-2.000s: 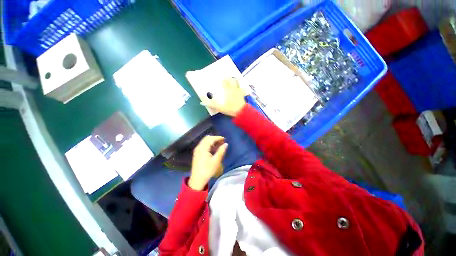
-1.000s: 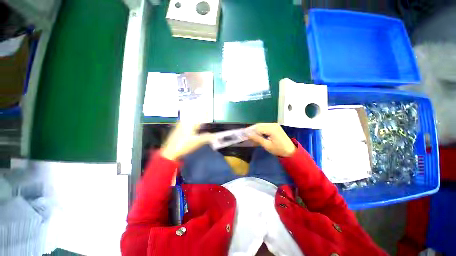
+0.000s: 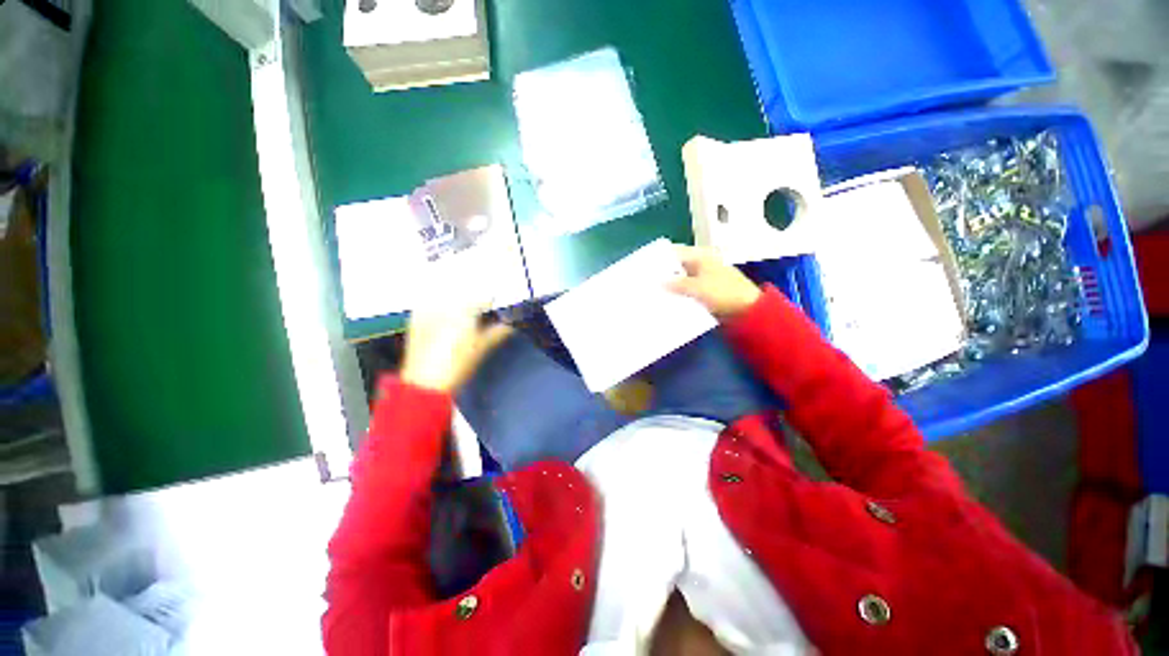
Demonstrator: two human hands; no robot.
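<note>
My right hand [image 3: 718,282] holds a plain white card [image 3: 628,318] by its upper right corner, flat over the lap at the bench edge. My left hand [image 3: 445,344] is at the bench edge, just below the printed card pile [image 3: 481,205]. Its thumb is apart from its fingers, whose tips are lost in glare, and no held thing shows. A white leaflet stack [image 3: 372,256] lies left of the printed cards. A glaring pile of clear plastic bags [image 3: 583,135] lies behind them. Punched cards [image 3: 750,173] with two holes lie at the bench edge right of my right hand.
A thick punched card stack [image 3: 417,58] stands at the far side. A blue crate [image 3: 1122,308] at right holds an open carton [image 3: 942,231] and a glittering heap [image 3: 1019,256]. A blue bin [image 3: 897,58] is behind it. A pale metal frame [image 3: 289,218] runs along the left.
The item held between both hands one second ago, seen narrow, now appears as a flat white card in my right hand alone. My left hand is apart from it. The view has shifted.
</note>
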